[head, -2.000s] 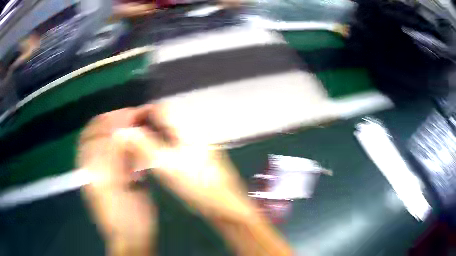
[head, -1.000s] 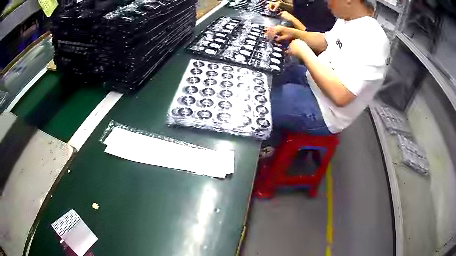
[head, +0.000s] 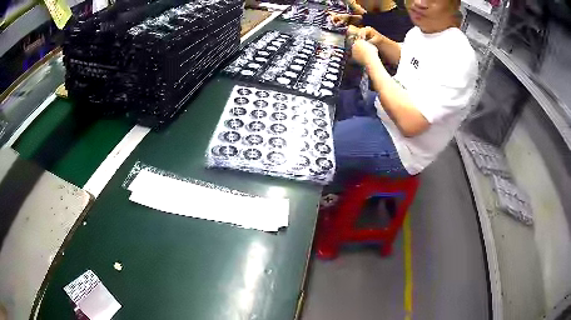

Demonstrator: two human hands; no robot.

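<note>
Neither of my hands is clearly in view; a small skin-toned patch at the lower left edge is too cut off to identify. Nearest in front of me, a small white sticker sheet (head: pixel 97 301) with a patterned end lies at the lower left of the dark green bench (head: pixel 206 269), with a bit of maroon at its lower edge. Long white paper strips (head: pixel 210 203) in clear film lie flat across the bench. Beyond them is a clear parts tray (head: pixel 269 134) with rows of round dark-centred parts.
Tall black stacked trays (head: pixel 150 59) stand at the upper left. A pale work board (head: pixel 41 219) is at the left. A seated person (head: pixel 432 81) works beside another tray (head: pixel 288 62) on a red stool (head: pixel 369 215). Another person is partly visible behind.
Both my hands, seen blurred two seconds ago, have left clear view as the camera turned towards the neighbouring worker. Since one second ago, that person's hands have moved closer together.
</note>
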